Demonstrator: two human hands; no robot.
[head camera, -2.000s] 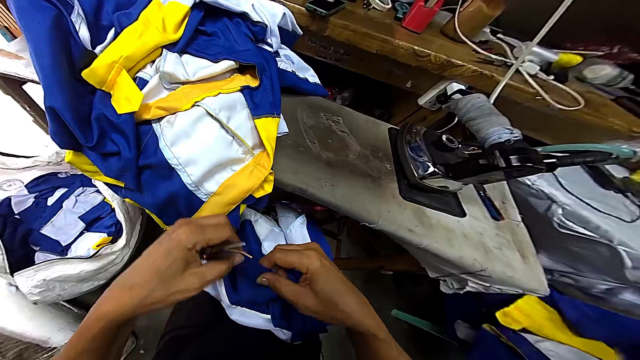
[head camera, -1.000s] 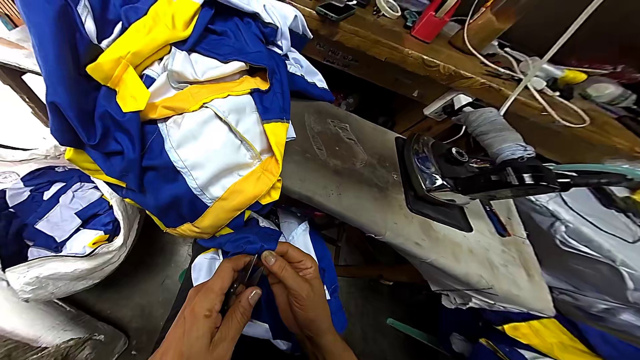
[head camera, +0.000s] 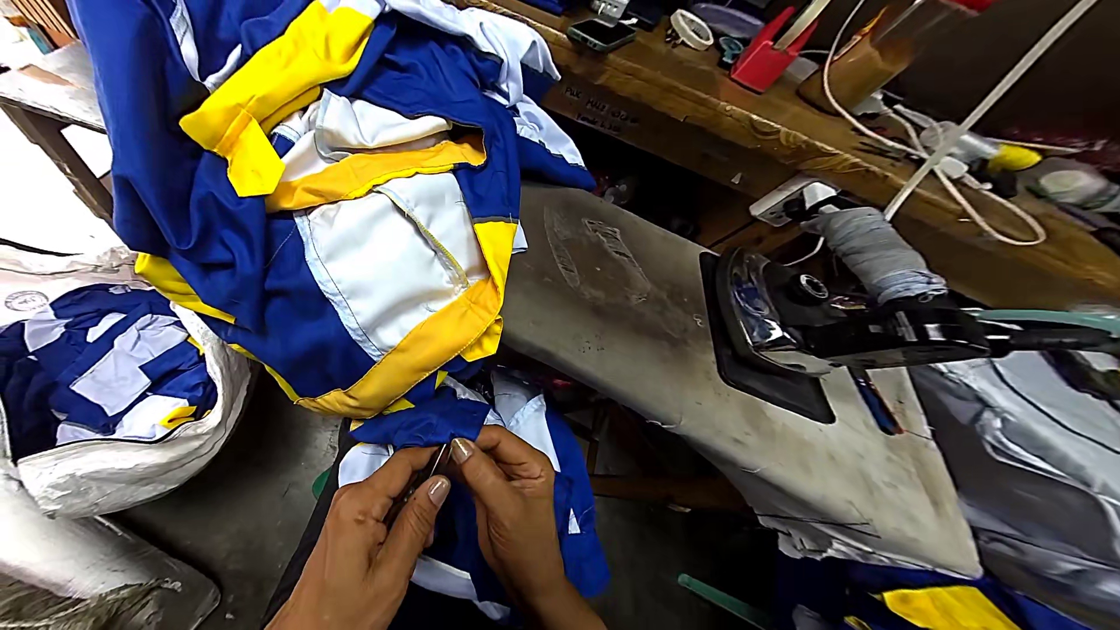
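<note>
Low in the middle of the head view, both hands meet at the edge of a blue piece of a garment (head camera: 424, 418). My left hand (head camera: 372, 534) is closed around a small, thin metal tool (head camera: 444, 455), perhaps thread snips; its tip points up at the cloth. My right hand (head camera: 516, 507) pinches the cloth edge between thumb and fingers, close to the tool's tip. Above the hands lies a heap of blue, white and yellow garments (head camera: 394, 262). More blue and white cloth (head camera: 573, 516) hangs below and behind my right hand.
A steam iron (head camera: 770, 306) rests on a dark pad on the ironing board (head camera: 612, 289), right of the hands. At left stands a white sack (head camera: 131, 472) of similar garments. A wooden workbench (head camera: 674, 105) with a phone (head camera: 601, 33), a red holder (head camera: 770, 52) and cables runs behind.
Two seconds ago the hands were apart, with the metal tool in my left hand; now they are together at the blue cloth edge.
</note>
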